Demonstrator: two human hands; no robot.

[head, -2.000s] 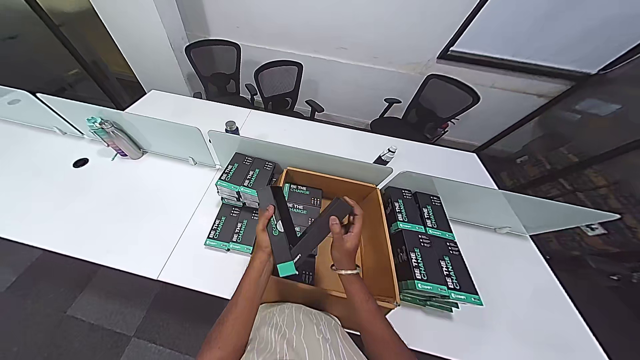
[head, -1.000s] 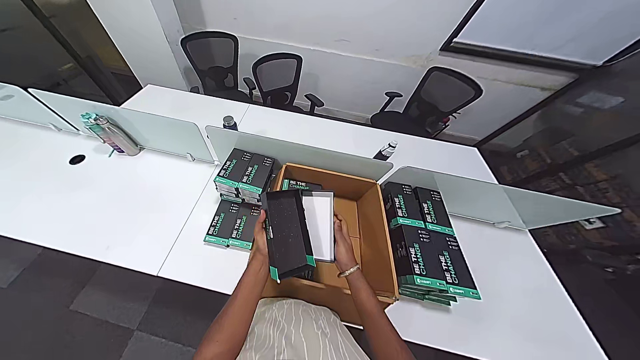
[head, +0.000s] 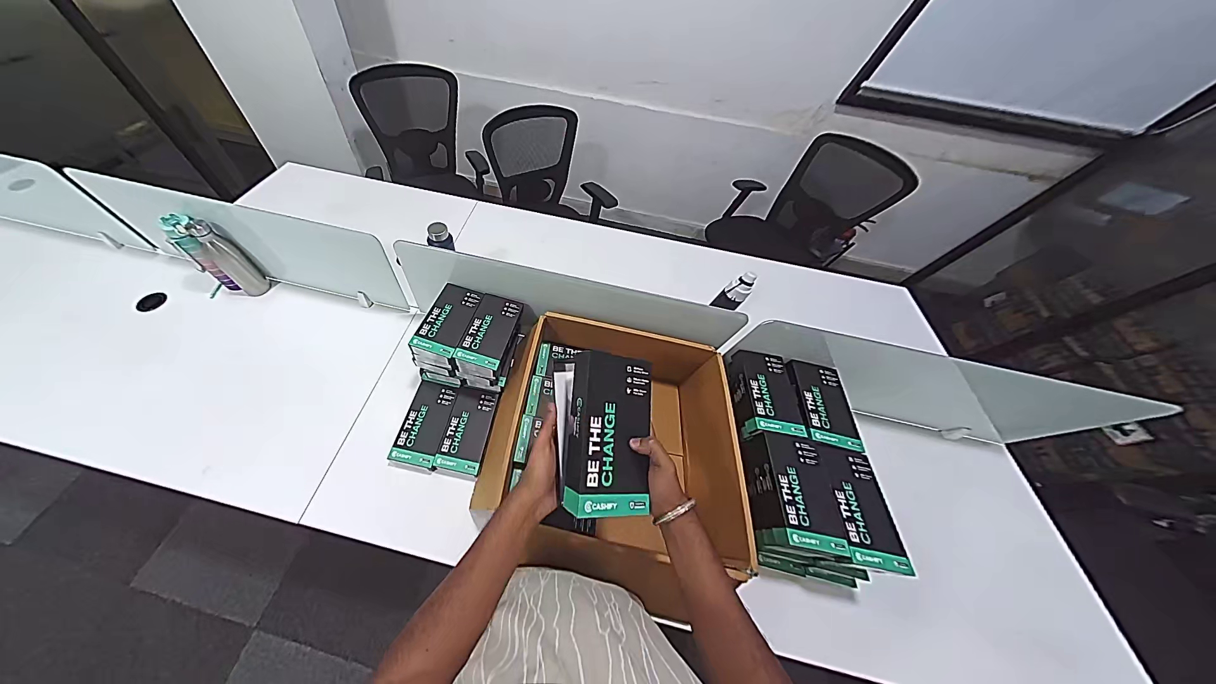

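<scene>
Between my two hands, above an uncovered cardboard carton (head: pixel 708 427), is a black and green printed box (head: pixel 613 432). My left hand (head: pixel 539 465) grips its left side, where a flap and a pale inner part show at the edge. My right hand (head: pixel 660 473) holds the right side, thumb on the printed face. Similar black and green boxes (head: pixel 537 394) lie along the carton's left inside. Stacks of such boxes stand on the white table left (head: pixel 446 418) and right (head: pixel 807 484) of the carton.
Frosted glass dividers (head: pixel 570 285) run behind the carton. Metal and teal bottles (head: pixel 223 256) stand at the left, and two more bottles (head: pixel 439 236) (head: pixel 736 288) are beyond the dividers. Mesh office chairs (head: pixel 532 152) are at the far side of the table (head: pixel 228 380).
The box was spread apart in my hands, with a pale inside showing one second ago. Now it is folded together and its printed face is toward the view.
</scene>
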